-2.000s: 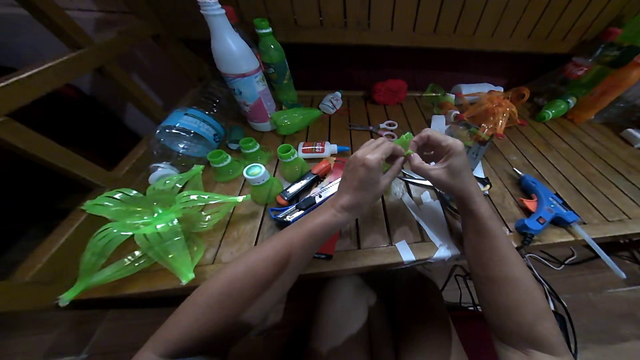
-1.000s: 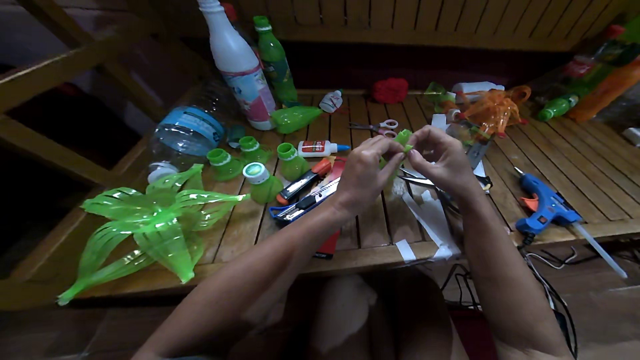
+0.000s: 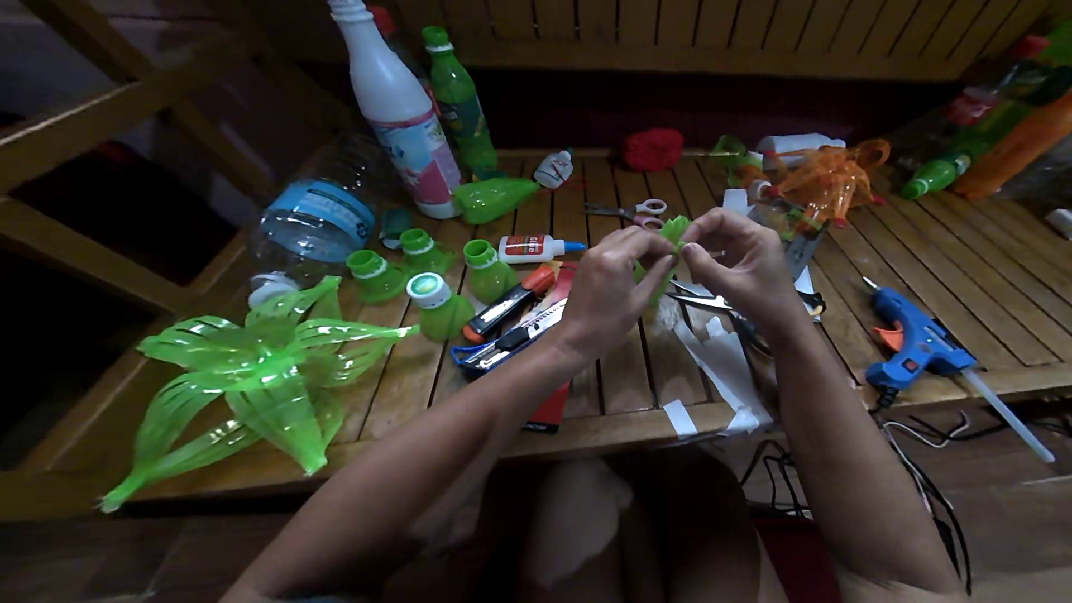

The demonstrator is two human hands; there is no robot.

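Note:
Between my two hands is a small green plastic piece [image 3: 675, 230] with a notched, flared top. My left hand [image 3: 615, 280] pinches it from the left with thumb and forefinger, while my right hand [image 3: 737, 260] grips its right side with the fingertips. Part of the piece is hidden by the fingers. Small scissors [image 3: 628, 211] lie just behind my left hand, and the metal blades of a larger pair [image 3: 699, 297] show beneath my right hand. Utility knives [image 3: 512, 303] rest left of my left hand, near a white glue bottle [image 3: 532, 249] with a blue tip.
A green petalled plastic shape [image 3: 268, 368] lies on the slatted wooden bench at left, beside several cut green bottle necks [image 3: 488, 272]. Bottles stand behind, including a tall white one [image 3: 394, 100]. Paper strips [image 3: 712, 360] lie near the front edge. At right is a blue glue gun [image 3: 917, 339].

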